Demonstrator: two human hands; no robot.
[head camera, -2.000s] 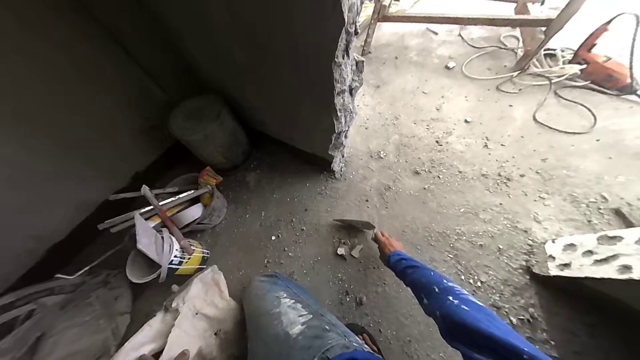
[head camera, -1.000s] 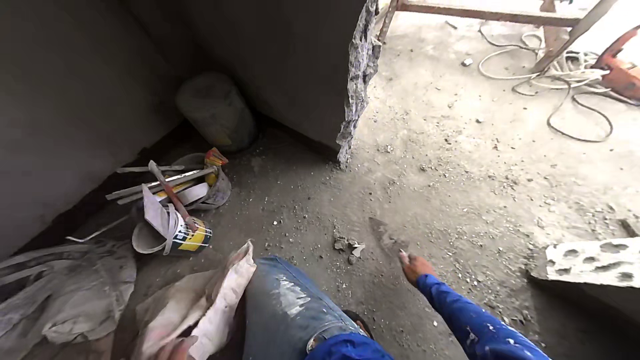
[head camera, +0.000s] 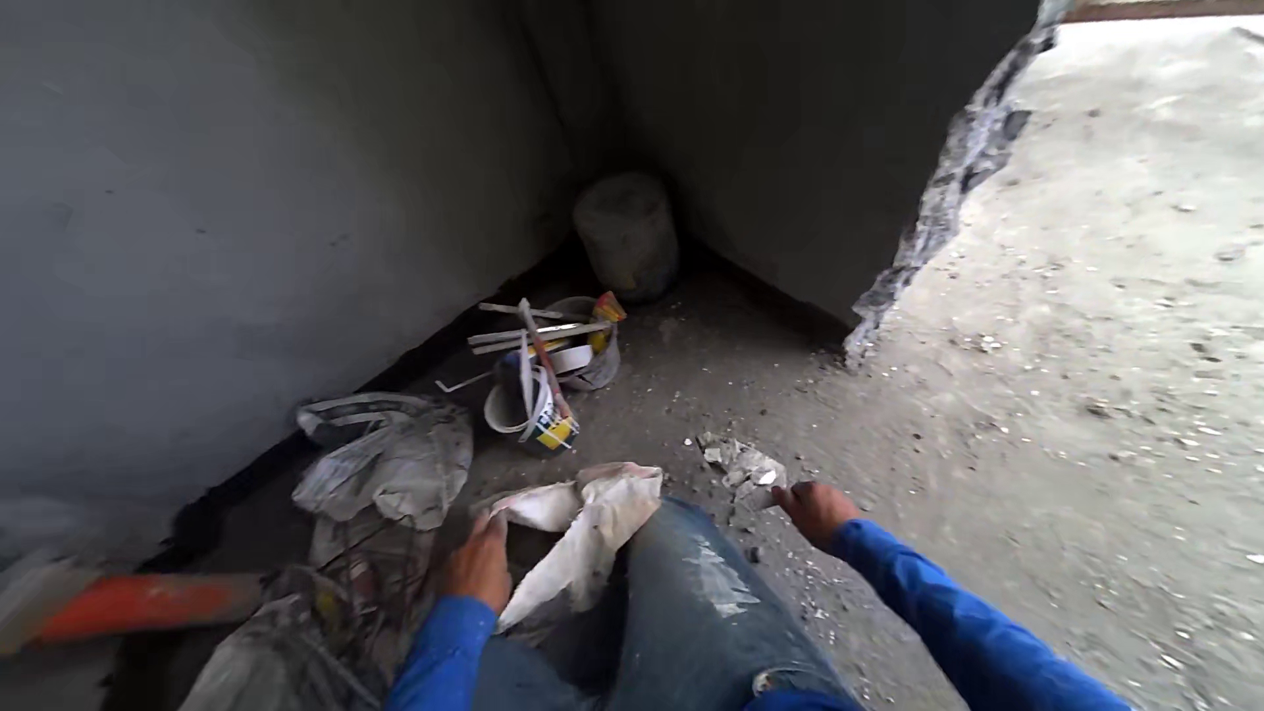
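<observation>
My left hand (head camera: 478, 565) grips the rim of a whitish woven sack (head camera: 592, 538), whose mouth gapes between my hand and my knee. My right hand (head camera: 818, 512) is closed around the handle end of a trowel (head camera: 758, 500). Grey rubble pieces (head camera: 743, 466) lie at or on the trowel's blade, just beyond my right knee; whether the blade bears them I cannot tell. The blade is mostly hidden by the rubble.
A plastic bucket (head camera: 506, 407) stands ahead with a hammer-like wooden-handled tool and strips near it. Behind is a grey drum-like container (head camera: 628, 237) in the wall corner. Crumpled plastic sacks (head camera: 395, 464) lie left, near a blurred orange object (head camera: 148, 604). A broken wall edge (head camera: 938, 197) rises right.
The view has swung left. My left hand has come into plain sight holding the sack's rim. My right hand and the trowel have moved closer to the rubble and my knee.
</observation>
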